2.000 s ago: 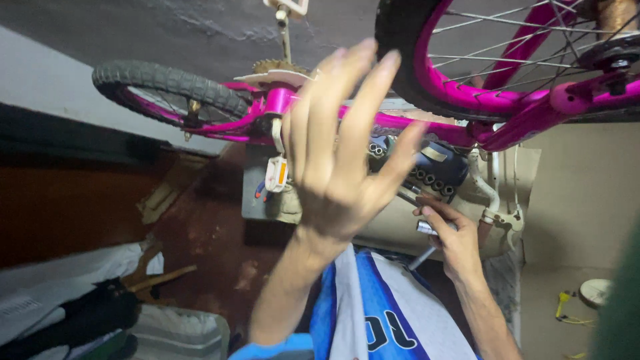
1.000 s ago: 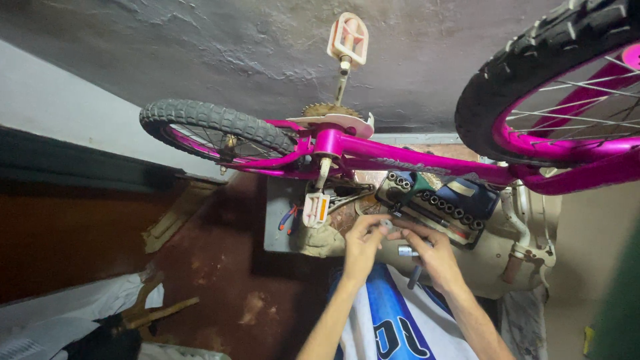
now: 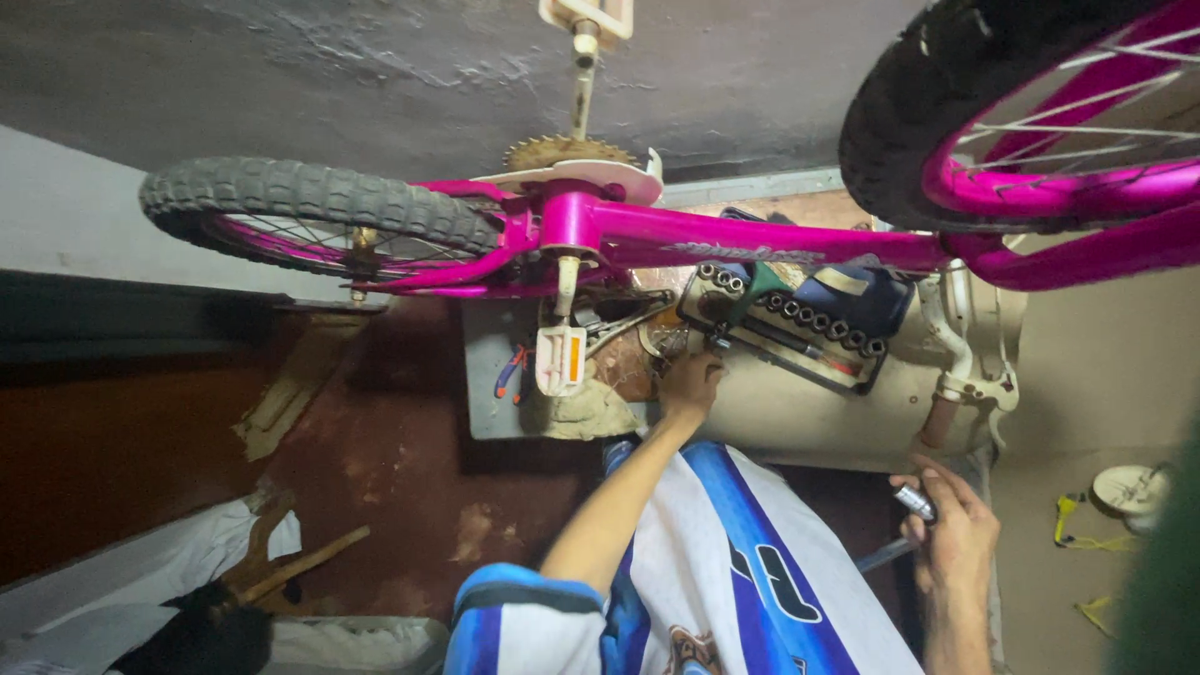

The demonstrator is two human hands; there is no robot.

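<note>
My left hand (image 3: 689, 386) reaches to the near left edge of a socket set case (image 3: 787, 361), by a small metal piece at its fingertips; whether it grips that piece I cannot tell. In my right hand (image 3: 961, 534), held apart at the lower right, is a chrome socket (image 3: 915, 502) on a tool whose metal bar points down-left. Several sockets (image 3: 830, 324) sit in a row in the case. Above the case runs the magenta frame (image 3: 750, 236) of an upturned bicycle, with a white pedal (image 3: 561, 361) left of my left hand.
The treaded tire (image 3: 319, 197) is at left, a larger front tire (image 3: 891, 122) at upper right. Pliers with blue and red handles (image 3: 510, 372) and a beige cloth (image 3: 591, 412) lie by the pedal. White handlebars (image 3: 956, 347) hang at right. A wooden stick (image 3: 305, 564) is at lower left.
My hands were together by the case's near side; now they are apart. The right hand has moved away to the right with the socket tool, while the left is at the case edge.
</note>
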